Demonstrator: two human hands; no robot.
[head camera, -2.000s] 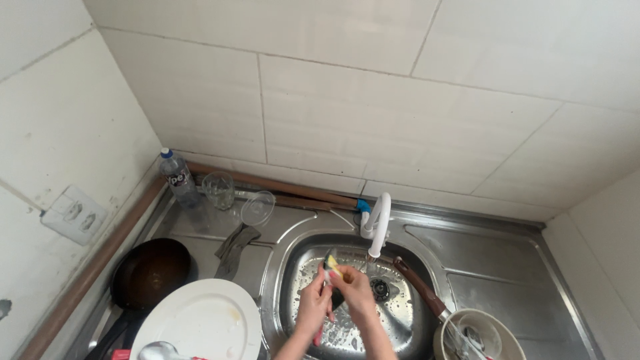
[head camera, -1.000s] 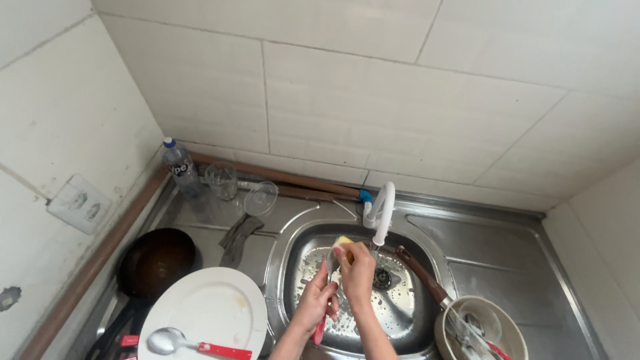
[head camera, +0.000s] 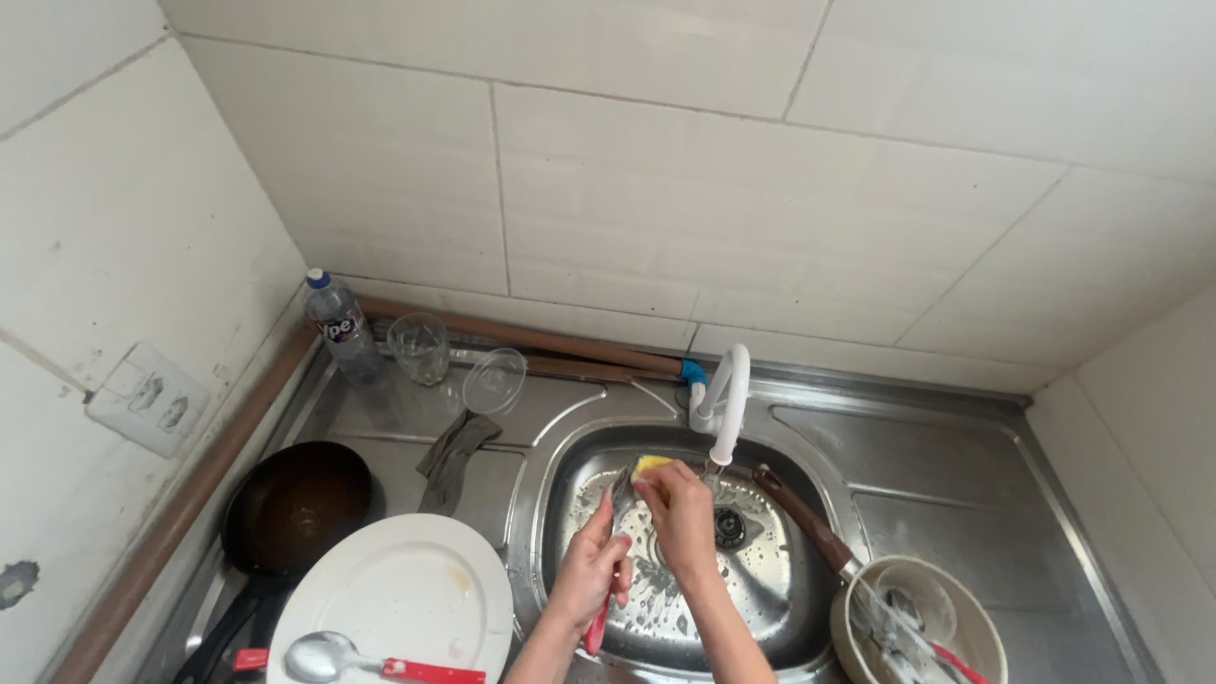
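Over the steel sink basin (head camera: 665, 608), my left hand (head camera: 591, 575) grips a red-handled utensil (head camera: 597, 627), probably a table knife; its metal part points up and away. My right hand (head camera: 679, 518) pinches a yellow sponge (head camera: 652, 465) against that metal part. The fingers partly hide both the sponge and the utensil. Just behind my right hand curves the white faucet (head camera: 730, 408). A white plate (head camera: 399, 570) lies left of the basin, with a red-handled spoon (head camera: 380, 660) on it.
At left is a black frying pan (head camera: 299, 508). Behind are a detergent bottle (head camera: 342, 328), a glass (head camera: 419, 350), a clear plastic cup (head camera: 495, 380) and a grey cloth (head camera: 458, 456). A brown-handled pot (head camera: 993, 627) at right holds utensils; its handle (head camera: 803, 518) reaches over the basin.
The hands stay over the basin, and the sponge in my right hand shifts along the utensil's metal part. The view has moved slightly.
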